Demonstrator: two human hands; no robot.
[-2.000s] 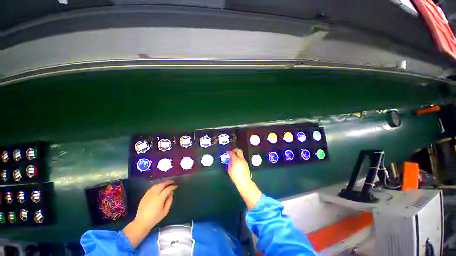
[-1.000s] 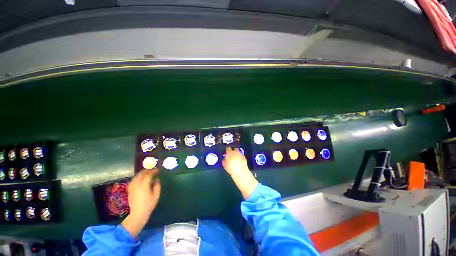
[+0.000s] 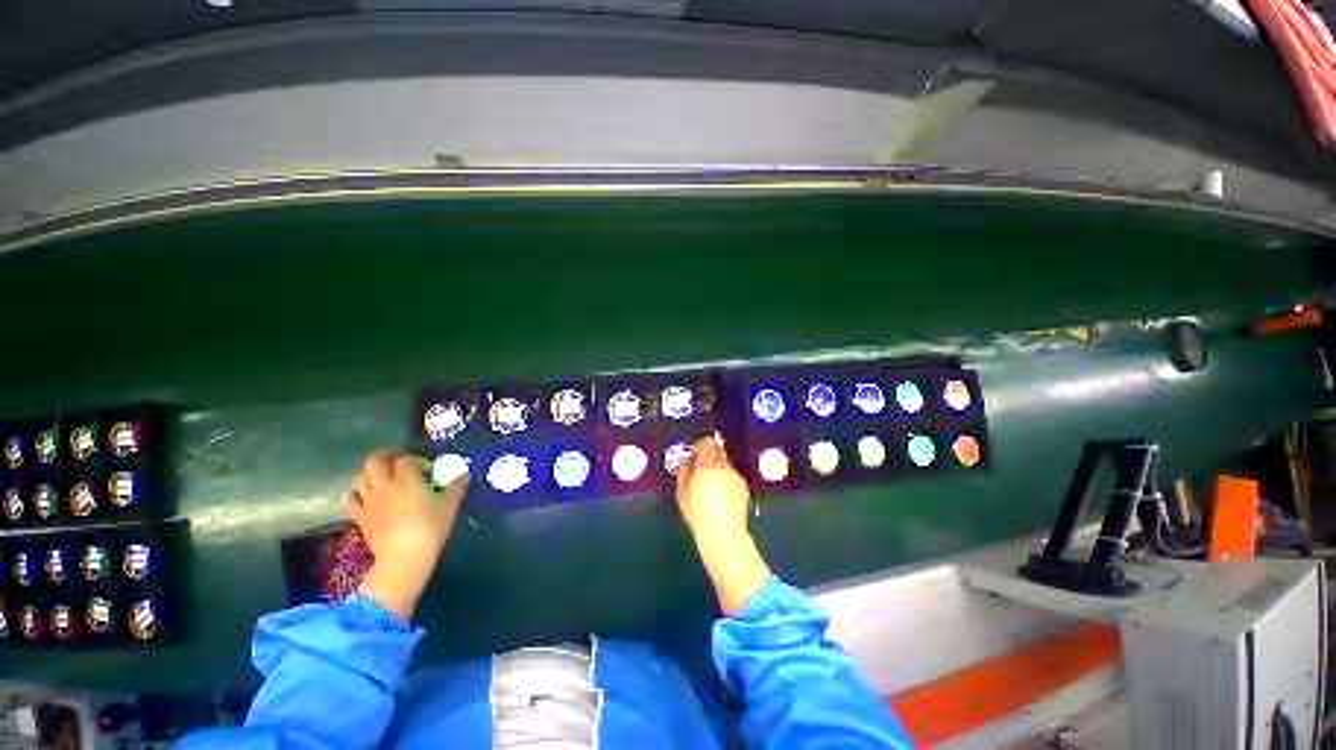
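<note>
A black ten-place tray (image 3: 539,443) lies on the green belt with two rows of shiny round units. Its back row looks metallic; most of its front row shows plain bright faces. My left hand (image 3: 399,513) is at the tray's front left corner, fingertips beside the leftmost front unit (image 3: 450,470). My right hand (image 3: 714,501) is at the rightmost front unit (image 3: 680,459), fingertips at its right edge. Whether either hand pinches a small part cannot be told. A parts box (image 3: 325,566) with a red-pink tangle is partly hidden by my left hand.
Another tray (image 3: 865,428) of coloured lit units adjoins on the right. More trays (image 3: 91,533) lie at far left. A long grey-white hood (image 3: 586,132) spans the back of the belt (image 3: 586,293). A black stand (image 3: 1089,520), an orange object (image 3: 1232,517) and a white cabinet (image 3: 1223,659) are at right.
My left hand has moved up from the belt in front of the tray to its left front corner. My right hand stays at the rightmost front unit, which now shows a metallic face. Lit colours have changed.
</note>
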